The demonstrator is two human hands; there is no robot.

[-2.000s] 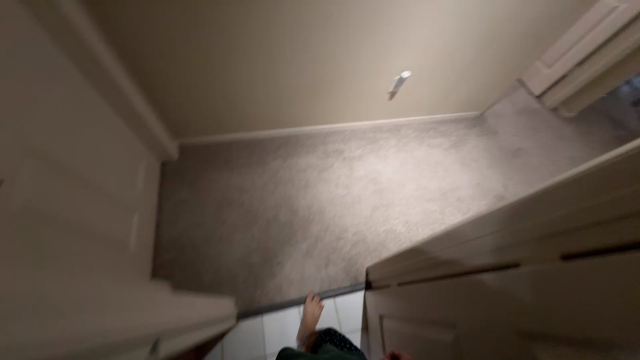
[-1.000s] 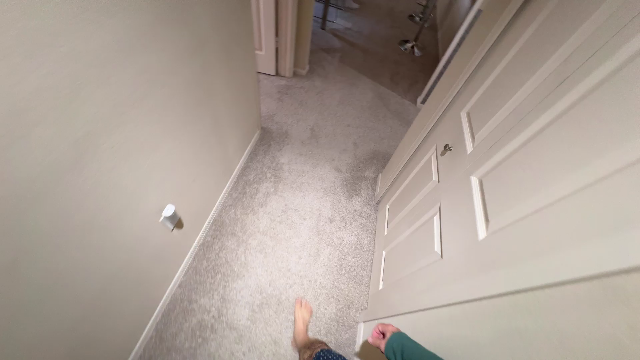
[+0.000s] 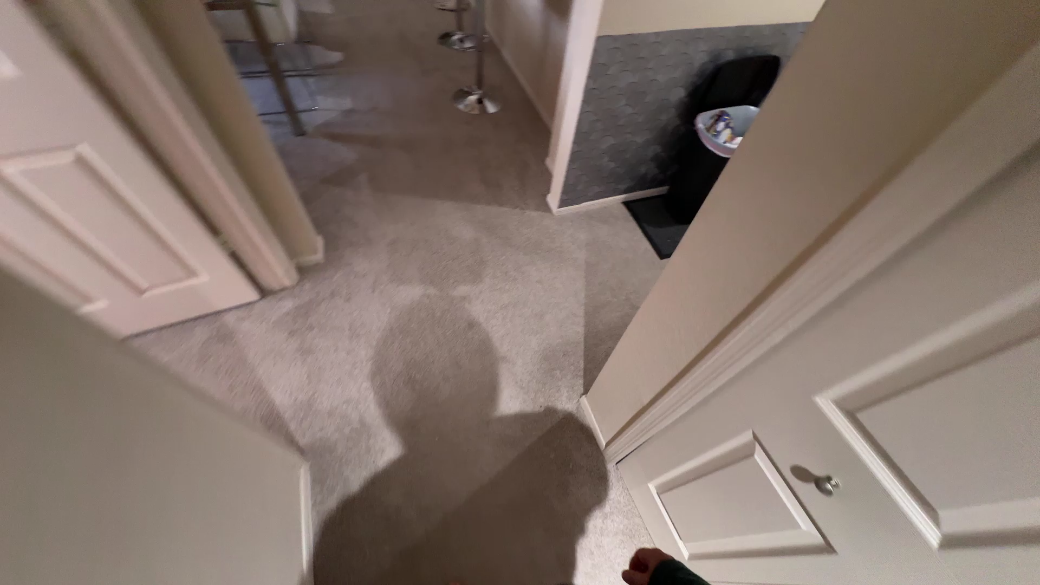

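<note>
My right hand [image 3: 644, 565] shows at the bottom edge, right of centre, with a dark green sleeve at the wrist. Its fingers look curled, and whether anything small is inside them cannot be told. It is nearest to a white panelled door [image 3: 731, 508] with a small metal knob [image 3: 827, 485], and does not touch the knob. My left hand is out of view. A shadow of a head and shoulders [image 3: 455, 455] falls on the carpet in front.
Beige carpet [image 3: 520, 284] runs ahead between a wall [image 3: 146, 455] at left and the doors at right. Another panelled door [image 3: 106, 219] stands at left. Metal stool bases [image 3: 477, 101] are farther on. A black bin [image 3: 695, 183] with a liner stands on a dark mat [image 3: 654, 223].
The view has moved forward along the hallway; the bin and grey patterned wall now show. The wall-mounted white object and the bare foot seen earlier are out of view.
</note>
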